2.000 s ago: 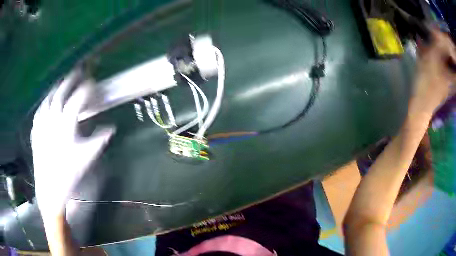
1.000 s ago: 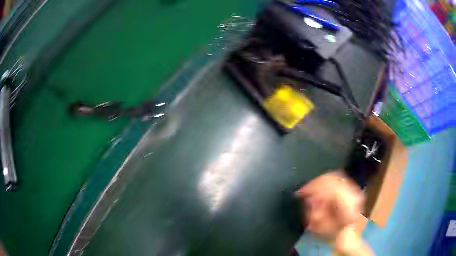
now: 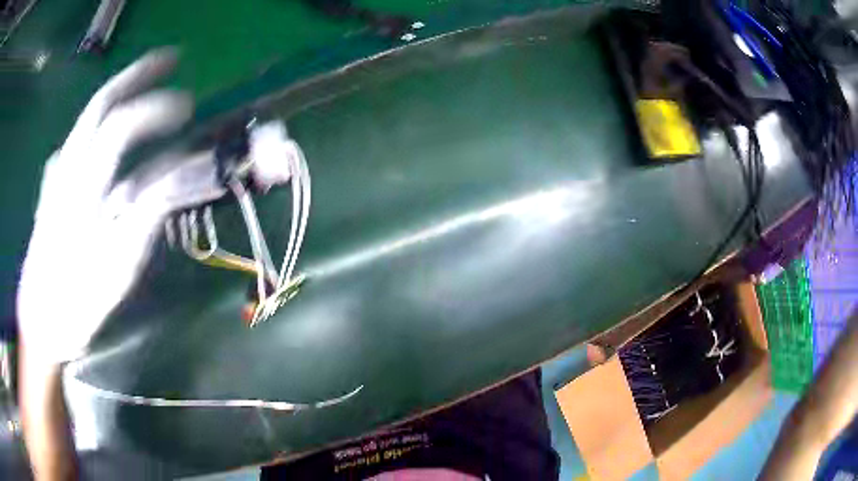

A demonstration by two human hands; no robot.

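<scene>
My left hand [image 3: 94, 216], in a white glove, is over the left end of a white long unit [image 3: 174, 183]; the fingers are blurred and it is unclear if they grip it. White lead wires [image 3: 299, 211] loop from the unit's black and white end to a small circuit board [image 3: 275, 301], which stands tilted on the mat. No black cable shows at the board. Of my right arm only the bare forearm [image 3: 817, 404] shows at the lower right edge; the hand is out of the picture. Solder wire [image 3: 216, 403] lies near the front edge.
A black iron stand with a yellow sponge [image 3: 668, 128] is at the upper right, beside a soldering station and a black cable bundle [image 3: 833, 141]. An open cardboard box [image 3: 602, 418] with dark cables is below the bench edge, next to a green basket [image 3: 787, 324].
The view swung right and back. The black cable with brown and blue ends no longer shows at the board, which has tilted. My right hand has left the picture at the lower right.
</scene>
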